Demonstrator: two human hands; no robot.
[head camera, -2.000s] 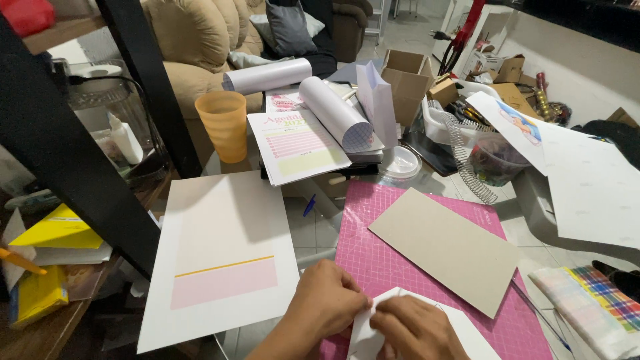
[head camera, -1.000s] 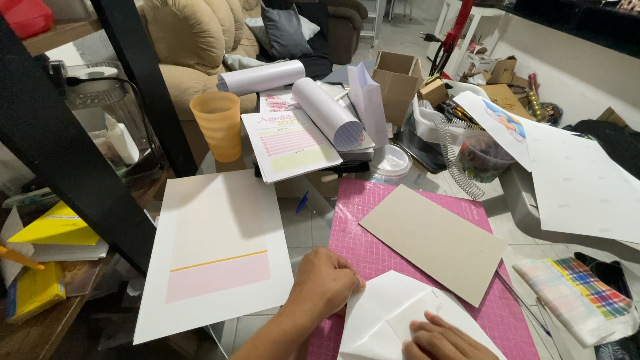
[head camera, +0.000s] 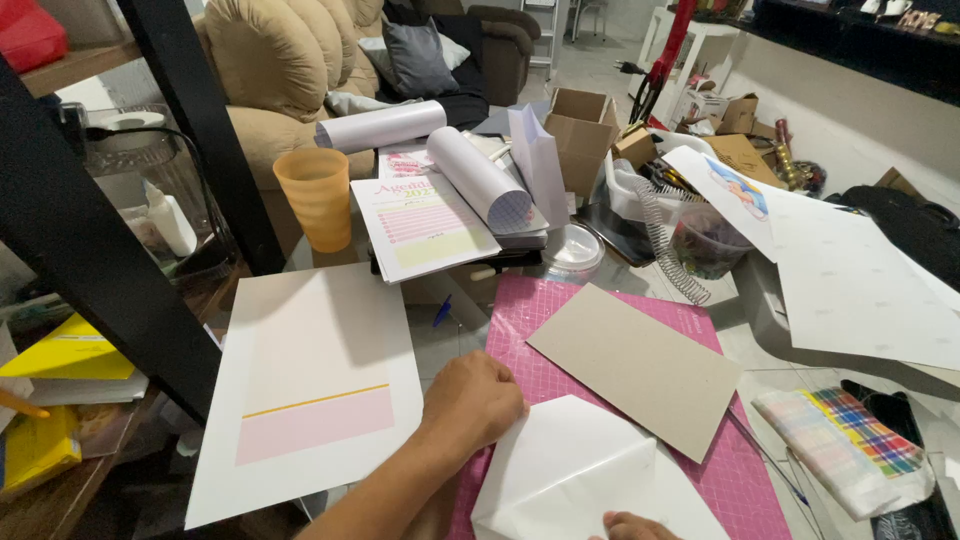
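Note:
A white sheet of paper (head camera: 585, 472) with folded edges lies at the near end of a pink cutting mat (head camera: 517, 315). My left hand (head camera: 476, 397) is at its upper left edge, fingers curled; whether they pinch the paper is hidden. At the bottom edge of the view, the fingers of my right hand (head camera: 634, 526) rest on the same paper, the rest of that hand out of view. Beyond the paper a grey-beige cardboard panel (head camera: 637, 367) lies across the mat. To the left is a white sheet with a pink band and a gold line (head camera: 322, 382).
A blue pen (head camera: 442, 310) lies between the printed sheet and the mat. Farther back stand an orange cup (head camera: 315, 199), printed agenda pages (head camera: 424, 225), rolled paper (head camera: 480, 180) and a clear round container (head camera: 574, 251). Large white sheets (head camera: 862, 277) lie at right, near a plaid packet (head camera: 855, 442).
My right hand has moved down toward the bottom edge of the view, away from my left hand. More of the folded white paper shows than two seconds ago.

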